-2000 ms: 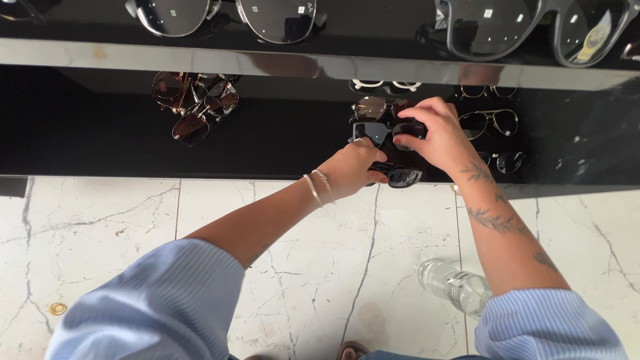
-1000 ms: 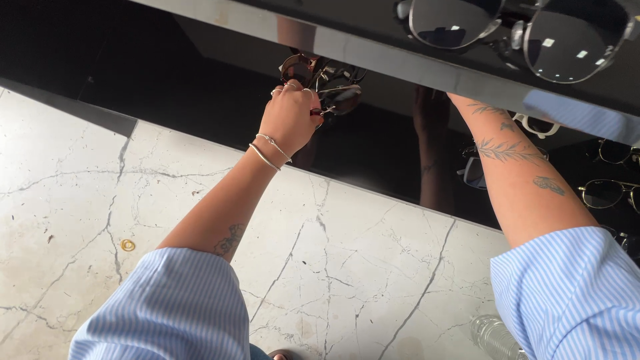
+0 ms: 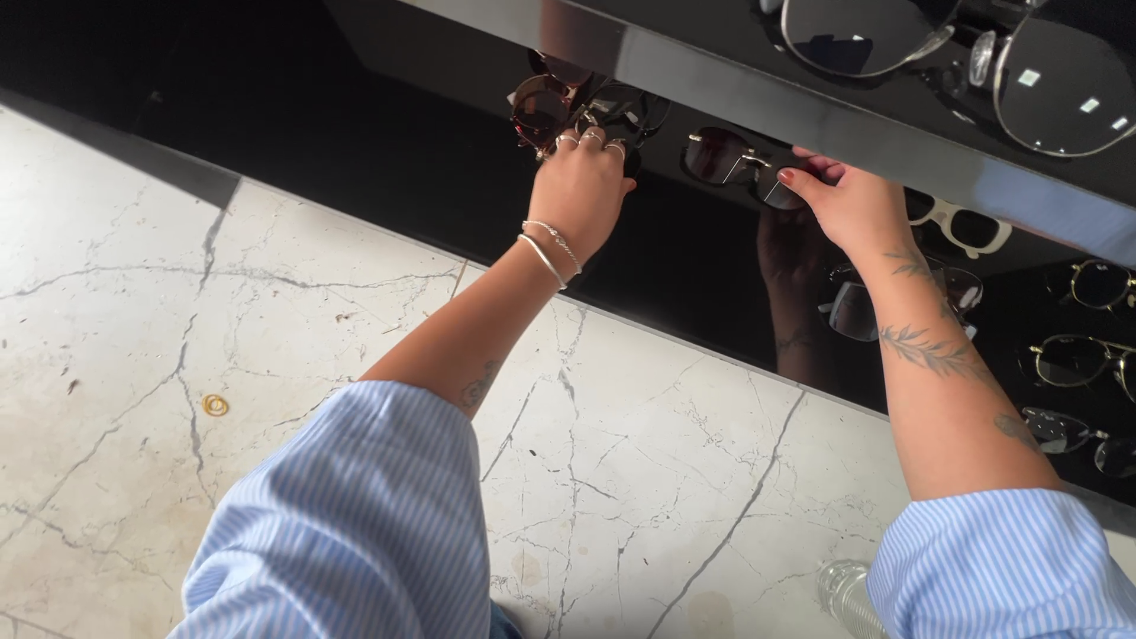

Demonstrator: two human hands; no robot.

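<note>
My left hand [image 3: 581, 182], with rings and bracelets, reaches into a pile of sunglasses [image 3: 541, 111] on the glossy black shelf [image 3: 426, 142]; its fingertips are partly hidden, so whether it grips one cannot be told. To its right, my right hand [image 3: 830, 191] pinches one end of a pair of dark-lensed sunglasses [image 3: 714, 155] between thumb and fingers, close under the upper shelf's edge. White-framed sunglasses [image 3: 972, 231] lie just right of that hand. Another dark-lensed pair [image 3: 852, 311] sits partly behind my right forearm.
The upper shelf's grey edge [image 3: 710, 80] crosses above my hands, with large metal-rimmed sunglasses [image 3: 874, 31] on it. Gold-rimmed sunglasses [image 3: 1069, 359] and other pairs lie at the right. A clear bottle [image 3: 848, 590] and gold-coloured rings [image 3: 215, 405] are on the marble-patterned floor.
My hands have moved from the column of glasses to the left part of the shelf. My right hand now holds dark sunglasses near the pile. The view has shifted left and tilted.
</note>
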